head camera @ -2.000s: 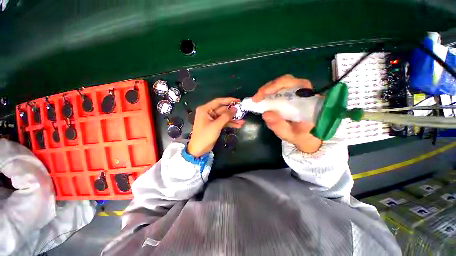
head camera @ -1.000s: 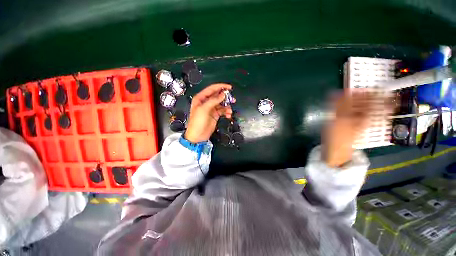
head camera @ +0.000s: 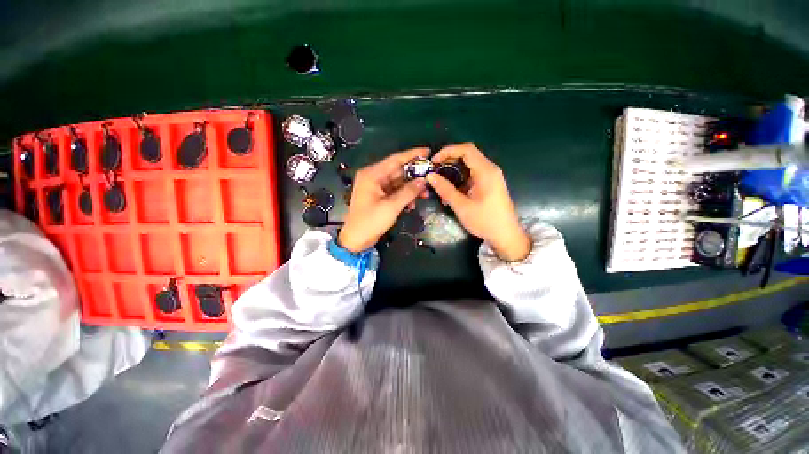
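My left hand (head camera: 380,197) holds a silver-white round housing (head camera: 418,168) between thumb and fingers. My right hand (head camera: 480,197) holds a black disc (head camera: 451,173) right beside the housing; whether they touch is hard to tell. A blue band is around my left wrist. Several silver-white housings (head camera: 302,168) lie left of my left hand. Black discs lie near them, and more dark discs (head camera: 407,232) lie below my hands, partly hidden. The glue dispensing syringe (head camera: 745,159) rests at the white rack on the right.
An orange-red compartment tray (head camera: 209,232) with black discs in some pockets is at the left. A single black disc (head camera: 302,59) lies on the raised green section. The white perforated rack (head camera: 654,191) stands right, beside a dark box with a red light. Another person's white sleeve is far left.
The right hand has released the syringe at the right and come back to the left hand, now with a black disc. The housing that lay alone right of the left hand is no longer visible there.
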